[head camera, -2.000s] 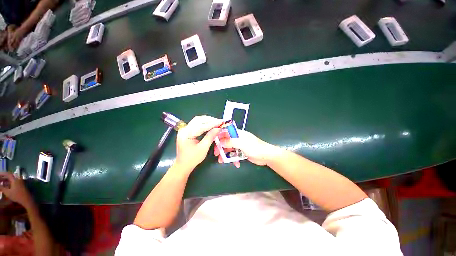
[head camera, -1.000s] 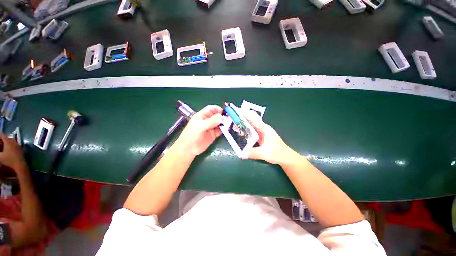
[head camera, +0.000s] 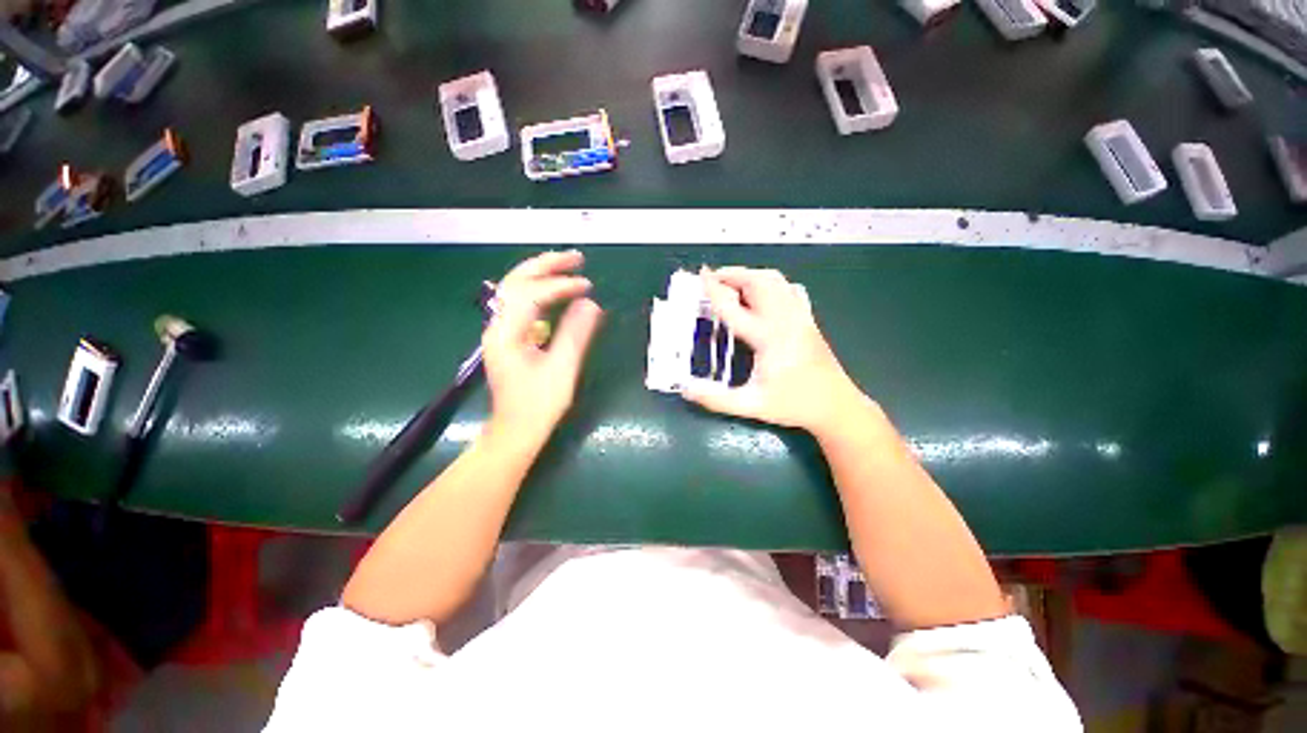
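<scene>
My right hand (head camera: 774, 351) grips a white device housing (head camera: 668, 344) from its right side, on or just above the green bench. A white front frame (head camera: 727, 355) shows against the housing's right side under my fingers; whether they are joined I cannot tell. The unit's inside is hidden. My left hand (head camera: 538, 344) is empty, fingers apart, to the left of the housing. It is above the head end of a mallet (head camera: 409, 441), whose black grip points down left. Part of the yellow mallet face shows beside my fingers.
A pale rail (head camera: 645, 226) divides the bench from the dark green belt, which carries white housings (head camera: 688, 118) and open units with blue parts (head camera: 568, 148). At left lie a second mallet (head camera: 155, 375) and a white unit (head camera: 89, 387), near another person's arm (head camera: 36, 616).
My left hand has let go of the open unit and moved left to the mallet. My right hand has turned the unit over, so its blue part no longer shows, beside the white frame.
</scene>
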